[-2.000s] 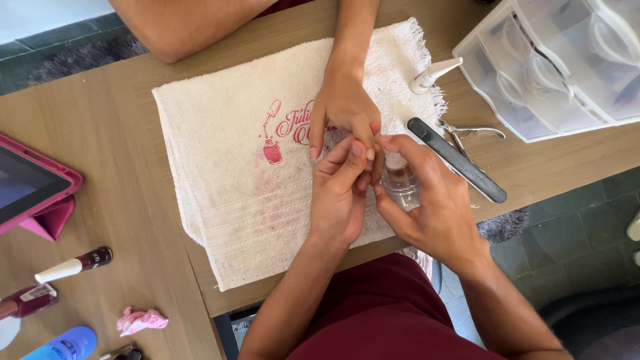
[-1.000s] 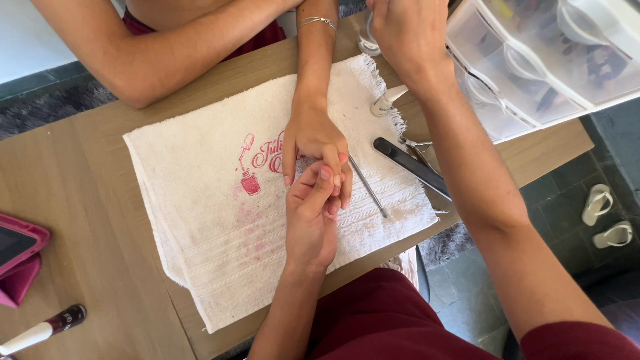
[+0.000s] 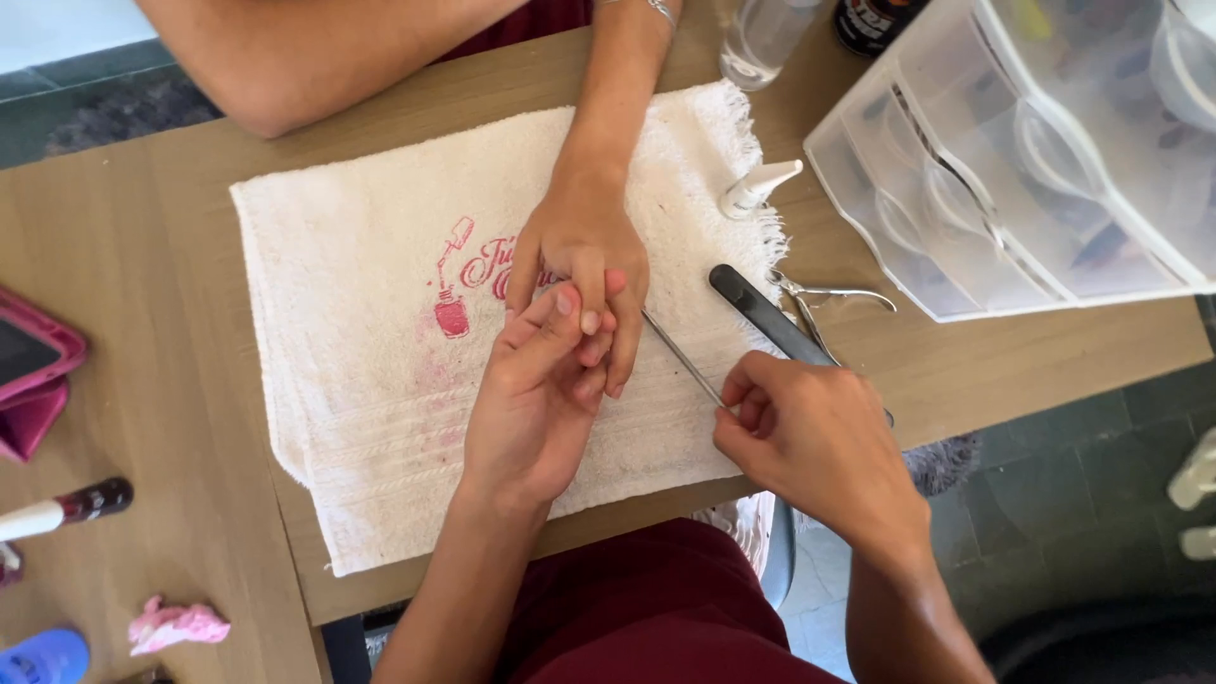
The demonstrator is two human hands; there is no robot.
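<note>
My left hand (image 3: 541,389) holds a finger of the other person's hand (image 3: 594,228), which lies palm down over a white towel (image 3: 361,256) with a red nail-polish print. At the right, my right hand (image 3: 807,427) pinches the near end of a thin metal manicure tool (image 3: 679,356); its far end reaches beside the person's fingers. A dark nail file (image 3: 760,309) lies at the towel's right edge, partly behind my right hand. Metal cuticle nippers (image 3: 812,294) lie beside it, and a white bottle with a pointed tip (image 3: 760,188) is above them.
Clear plastic drawers (image 3: 950,190) stand at the right, near a clear container (image 3: 765,43) and a dark can (image 3: 874,19). At left are a tablet in a pink case (image 3: 43,356), a nail-polish bottle (image 3: 90,503), a pink crumpled item (image 3: 176,625) and a blue-topped item (image 3: 47,657).
My right hand has come down from the top of the view and taken hold of the thin metal tool, which lay on the towel. My left hand still holds the person's finger.
</note>
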